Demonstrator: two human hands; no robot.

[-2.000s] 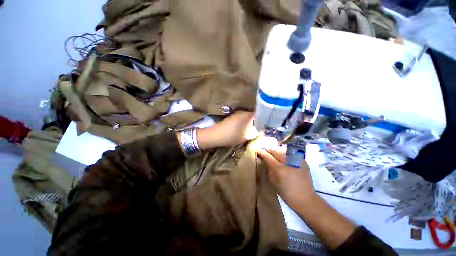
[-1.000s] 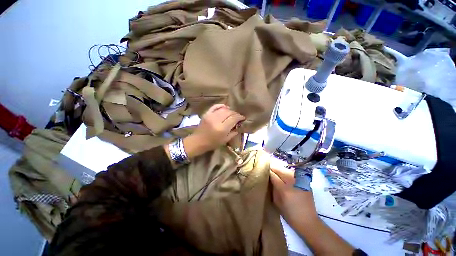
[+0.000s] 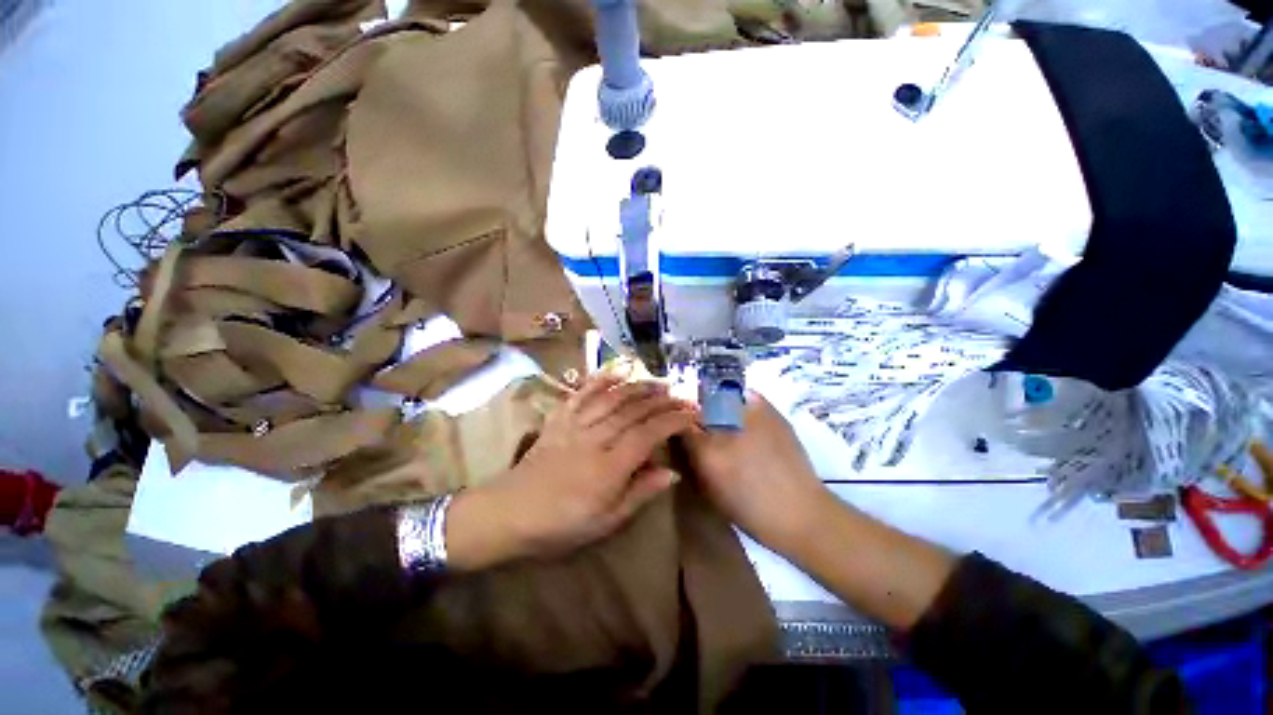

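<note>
A tan-brown garment piece (image 3: pixel 454 210) runs from behind the sewing machine, past the needle area, down over the lap. The white sewing machine (image 3: pixel 824 154) has a blue stripe. My left hand (image 3: pixel 579 468) lies palm down on the cloth just in front of the needle area, fingers stretched toward it. My right hand (image 3: pixel 747 468) is at the cloth's right edge, beside the grey cylindrical attachment (image 3: pixel 722 391); its fingertips are partly hidden by my left fingers and the attachment. The presser foot and the cloth under it are hard to make out.
Brown cloth straps (image 3: pixel 279 335) are heaped on the left, with dark thin loops behind. Printed label tapes (image 3: pixel 894 377) fan out by the machine. Red-handled scissors (image 3: pixel 1229 524) and brown swatches (image 3: pixel 1150 525) lie at the right. A black cloth band (image 3: pixel 1138 210) wraps the machine arm.
My left hand has moved from the cloth left of the needle onto the cloth in front of it, close to my right hand. The view has shifted, so the machine appears further left.
</note>
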